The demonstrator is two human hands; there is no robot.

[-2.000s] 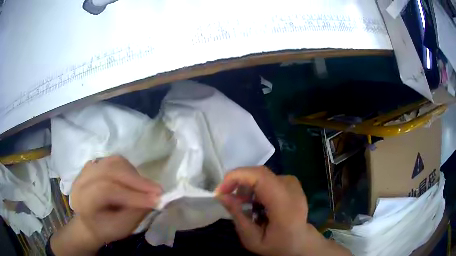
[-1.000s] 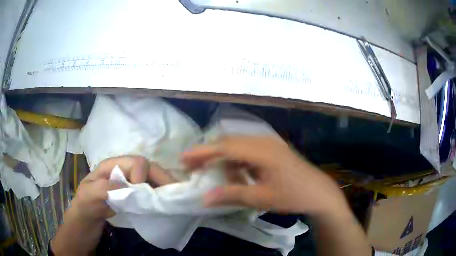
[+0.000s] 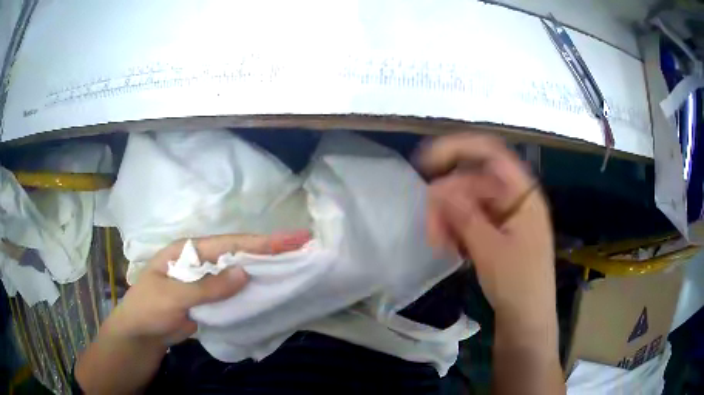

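Note:
A white unfinished garment (image 3: 370, 208) lies bunched over my lap below the table edge. My left hand (image 3: 193, 285) holds its near edge between thumb and fingers, with the fingers partly under the cloth and the fingertips showing near the middle. My right hand (image 3: 490, 200) is raised off the cloth at the right and is blurred. A thin, short brownish thing shows at its fingers; I cannot tell what it is or whether the hand grips it.
The white marked paper table cover (image 3: 309, 85) spans the top. Metal snips or tweezers (image 3: 579, 69) lie on it at the right. Yellow-wrapped bars (image 3: 62, 181) stand left and right. A cardboard box (image 3: 629, 316) stands at lower right, with white cloth by it.
My right hand has let go of the cloth and moved up and to the right. My left hand still holds the edge, its fingers now further under it. The view has shifted.

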